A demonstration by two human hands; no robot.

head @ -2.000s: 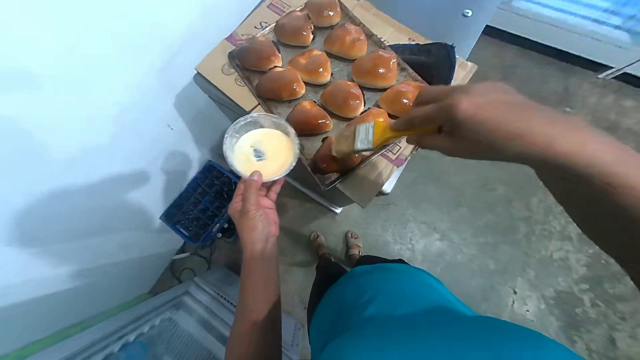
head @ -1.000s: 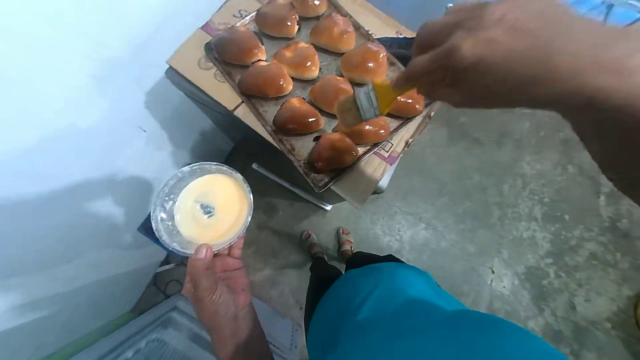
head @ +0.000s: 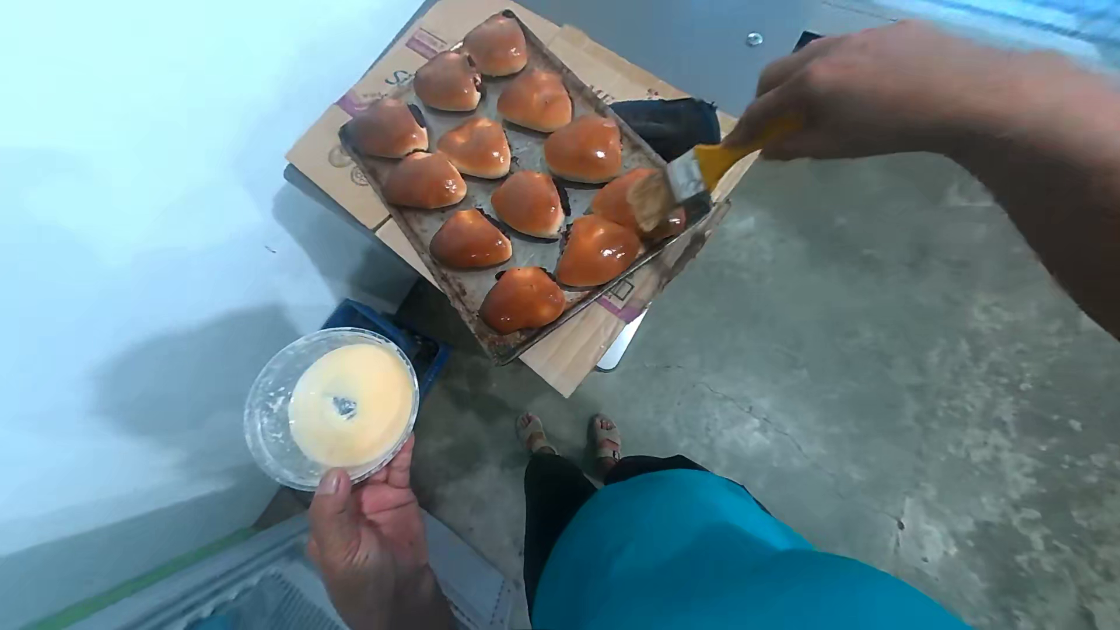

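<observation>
My right hand (head: 840,92) grips a pastry brush (head: 700,171) by its yellow handle, and the bristles rest on a glossy browned bun (head: 621,197) near the tray's right corner. Several more shiny buns, such as one at the tray's near corner (head: 523,300), sit in rows on the worn metal baking tray (head: 455,293). Lower left, my left hand (head: 372,534) holds a clear plastic bowl (head: 271,416) by its near rim, thumb on top. Pale yellow liquid (head: 372,402) is inside it. The bowl is apart from the tray.
Flattened cardboard (head: 560,354) lies under the tray. A dark cloth (head: 669,122) is beside the tray's far right edge. A blue plastic crate (head: 429,354) stands behind the bowl, near the white wall (head: 157,219). Concrete floor (head: 831,350) extends to the right.
The brush has moved from buns at the tray's near edge to one at its right corner. My left hand and the bowl have moved away from the tray since the oldest frame.
</observation>
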